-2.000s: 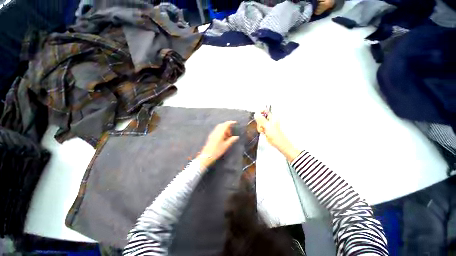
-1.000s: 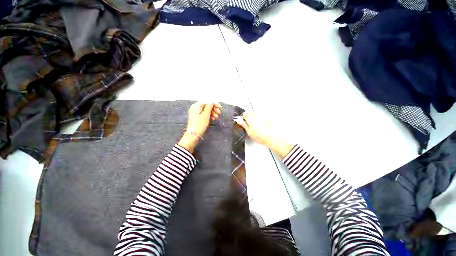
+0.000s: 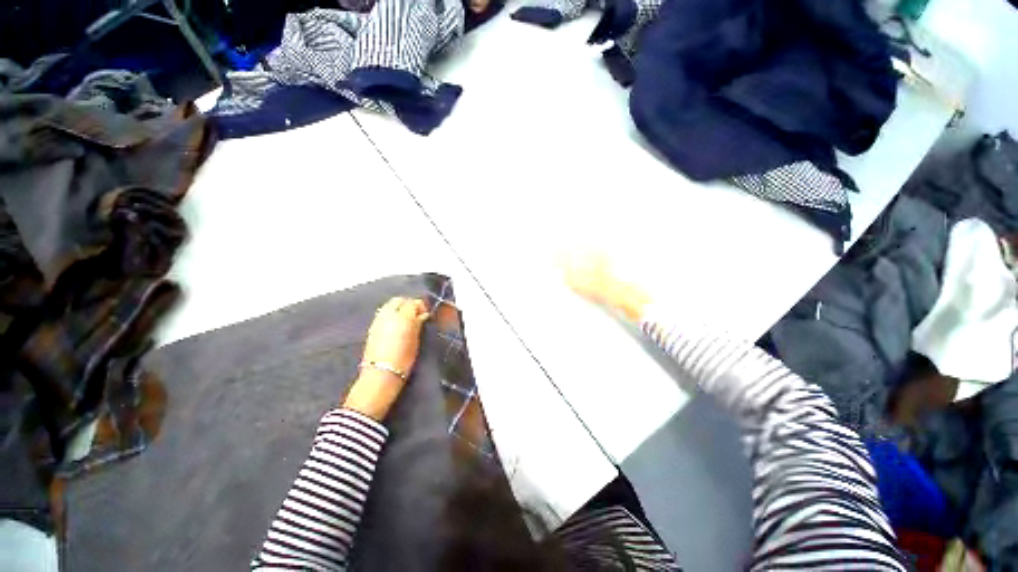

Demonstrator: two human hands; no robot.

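Note:
The grey garment piece [image 3: 246, 413] lies flat on the white table, with brown-orange plaid lining [image 3: 463, 397] showing along its right edge. My left hand [image 3: 393, 335] is closed on the garment piece near its upper right corner, beside the plaid edge. My right hand [image 3: 603, 286] is over the table to the right of the cloth, apart from it and blurred. Its fingers are too washed out to tell whether they hold anything.
Crumpled grey plaid-lined garments [image 3: 67, 223] lie at the left. Navy garments with checked lining lie at the top [image 3: 391, 67] and upper right [image 3: 759, 89]. Blue-grey garments [image 3: 848, 324] with a white cloth [image 3: 969, 313] are at the right, near a blue bin [image 3: 904, 486].
The view has swung to the right. My right hand has left the cloth's corner and moved out to the right. My left hand has moved closer to the plaid edge.

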